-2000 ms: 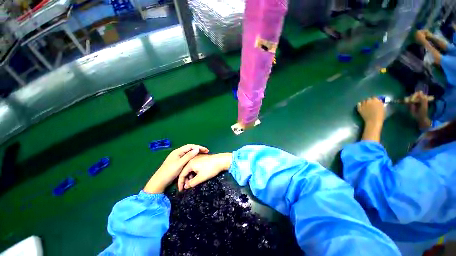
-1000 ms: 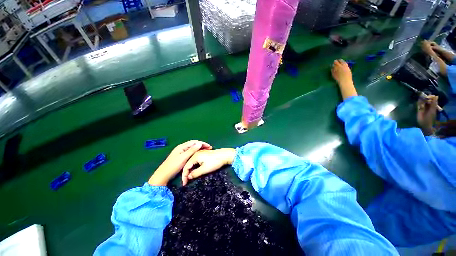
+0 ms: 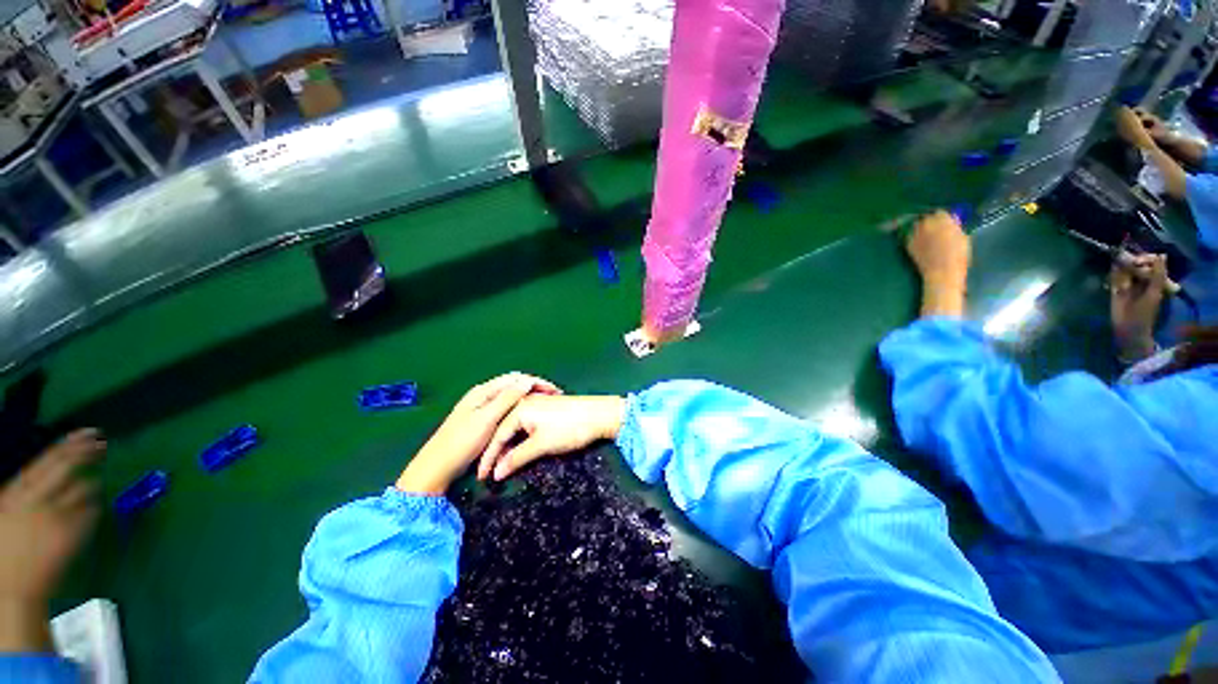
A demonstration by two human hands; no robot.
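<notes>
A large heap of glittering black parts [image 3: 574,575] lies between my forearms. My left hand [image 3: 470,425] and my right hand [image 3: 550,430] rest together at its far edge, the left hand's fingers lying against the right hand. My right fingers are loosely bent, thumb and finger apart. I see nothing held in either hand; the palms are hidden. On the green belt [image 3: 301,508], a blue board [image 3: 389,396] lies just left of my hands. A second blue board [image 3: 229,448] and a third blue board [image 3: 142,493] lie farther left.
A pink-wrapped post [image 3: 695,174] stands beyond my hands. A black item [image 3: 350,275] lies on the far lane. Another person's blurred hand [image 3: 47,508] is at the left edge, above a white slab [image 3: 91,639]. A neighbour's hand [image 3: 942,254] reaches over the belt at right.
A hand has come in at the left edge. The boards and the far black item have shifted slightly left. The neighbour's arm at right has drawn back somewhat. My hands remain together.
</notes>
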